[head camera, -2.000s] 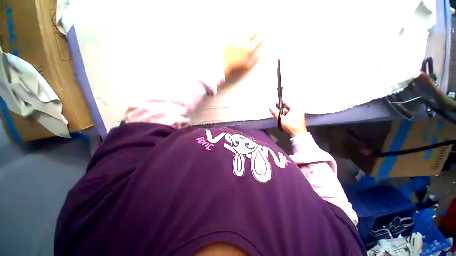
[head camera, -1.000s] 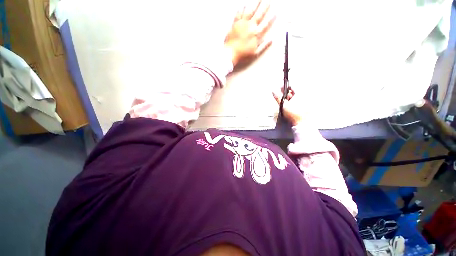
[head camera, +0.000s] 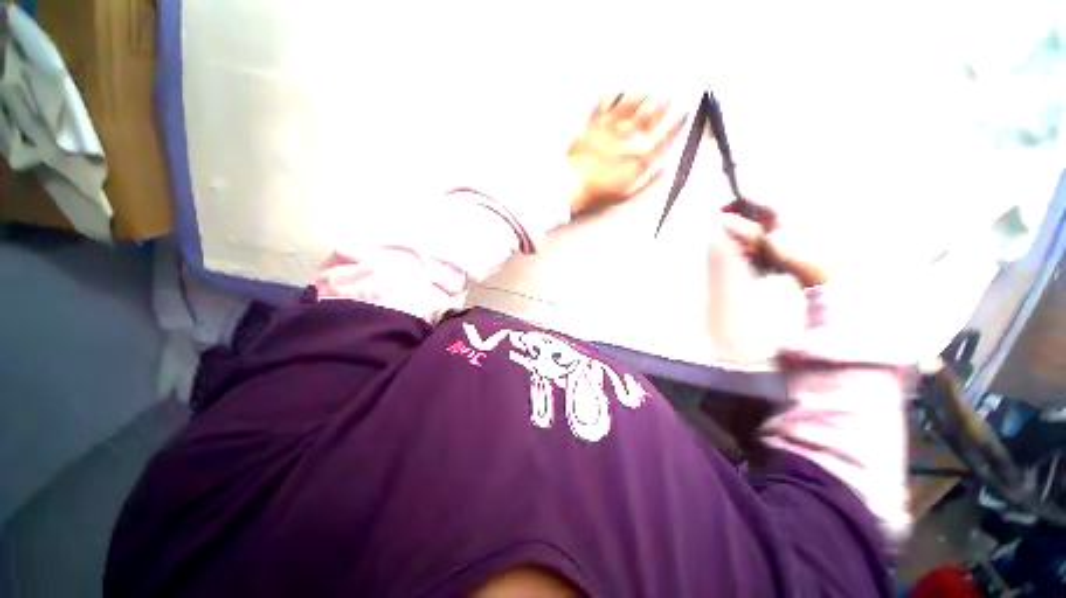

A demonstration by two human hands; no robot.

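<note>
A large cream-white fabric [head camera: 351, 129] covers most of the table and is washed out by glare. My left hand [head camera: 620, 154] lies flat on it with the fingers spread, near the middle. My right hand [head camera: 772, 251], a little blurred, holds dark fabric shears [head camera: 724, 146] by the handles to the right of my left hand. One long dark blade shape points up, and a second dark shape slants down-left from its tip; whether that is a blade or a shadow I cannot tell. Glare hides any cut line.
A purple-blue table cover [head camera: 172, 140] shows along the left and near edges. A cardboard box [head camera: 129, 105] with a hanging white scrap [head camera: 53, 117] stands at the left. A brown and dark object [head camera: 973, 426] is at the lower right, above cluttered floor things.
The view has turned. The shears have moved right, and a slanting dark shape now shows beside them. My left hand stays flat on the fabric, now lower in view.
</note>
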